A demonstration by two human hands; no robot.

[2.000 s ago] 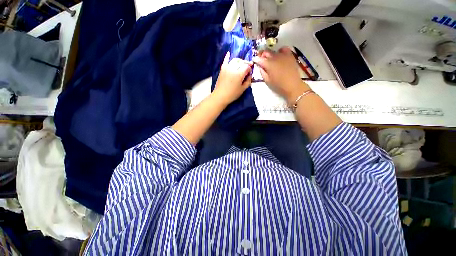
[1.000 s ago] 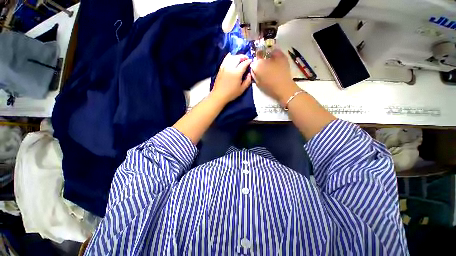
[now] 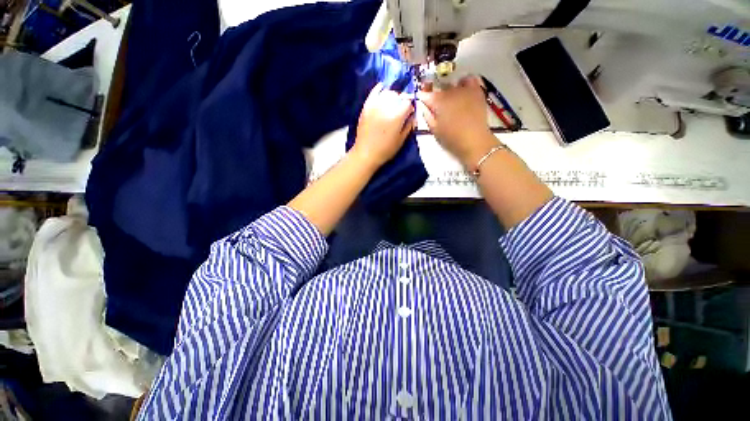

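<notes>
The navy garment (image 3: 238,140) covers the table's left side and hangs over its front edge. A narrow navy tube (image 3: 399,177) lies under my left hand, its upper part at the lit presser foot and needle (image 3: 418,76). My left hand (image 3: 384,123) presses on the navy cloth, fingertips just left of and below the needle. My right hand (image 3: 454,113) is right of the needle, fingertips together at the cloth's edge; what it pinches is too small to tell. The white sewing machine (image 3: 658,49) stands at the right.
A smartphone (image 3: 563,90) lies on the machine bed, with red and dark pens (image 3: 503,107) beside my right hand. A printed ruler tape (image 3: 576,178) runs along the front edge. A white cloth pile (image 3: 70,304) hangs at the left, below a grey cloth cover (image 3: 45,107).
My right hand shifted slightly up-left, then back right and down from the needle. My left hand stays on the cloth. The tube's lower corner moved slightly right.
</notes>
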